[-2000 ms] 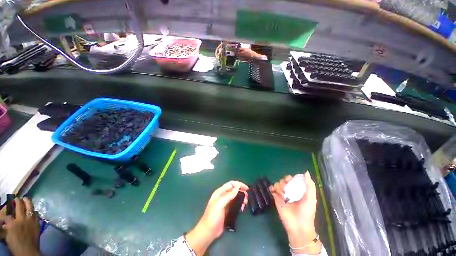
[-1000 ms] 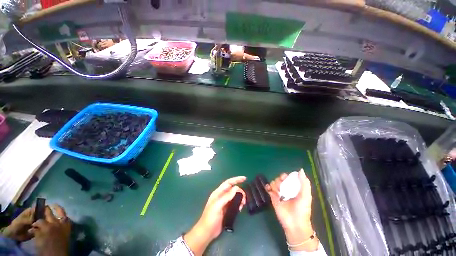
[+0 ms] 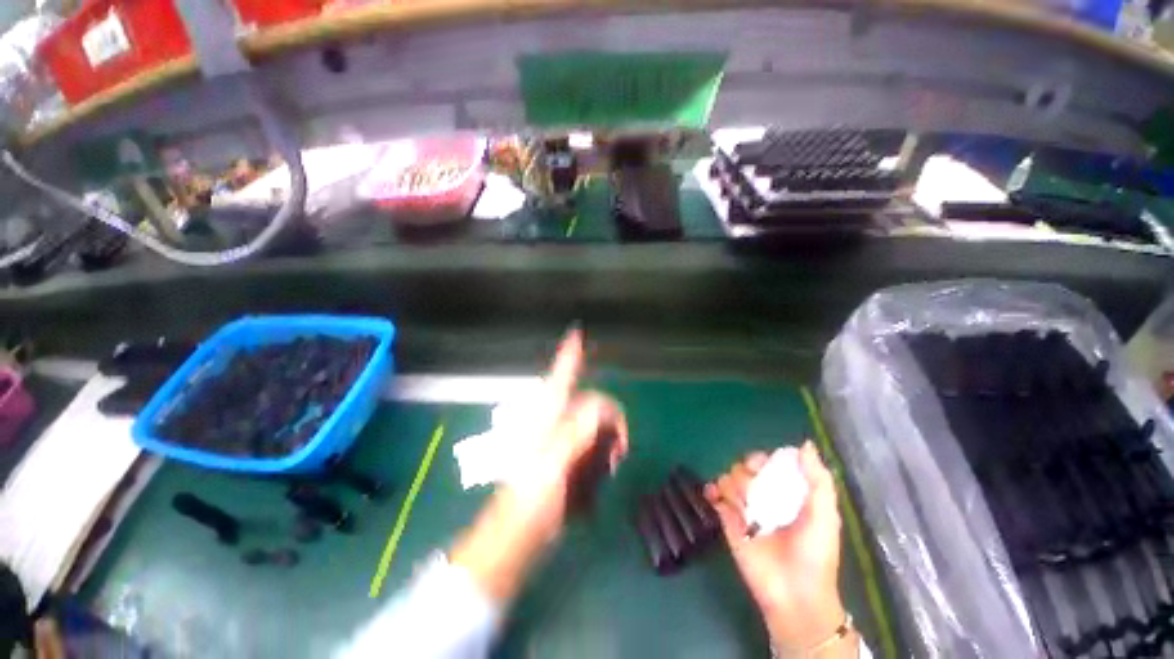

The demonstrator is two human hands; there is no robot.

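My left hand (image 3: 560, 444) is blurred, reaching forward over the green bench with the index finger stretched out. A dark elongated part (image 3: 592, 479) shows under its curled fingers. My right hand (image 3: 788, 554) is closed around a white squeeze bottle (image 3: 778, 492), its tip pointing down and left. A few black plastic parts (image 3: 677, 519) lie side by side on the bench between the hands, just left of my right hand. A crumpled white paper (image 3: 478, 458) lies behind my left forearm, partly covered by it.
A blue basket (image 3: 384, 373) of small black parts stands at left, with loose black parts (image 3: 206, 515) before it. A plastic-lined tray (image 3: 888, 451) of black parts is at right. A dark channel (image 3: 515, 290) runs behind the bench. A pink basket (image 3: 444, 206) and stacked trays (image 3: 805, 193) stand beyond it.
My left hand has moved forward, away from me, with the dark part. My right hand still holds the bottle. The neighbour's hands at lower left are no longer visible. The camera view has shifted.
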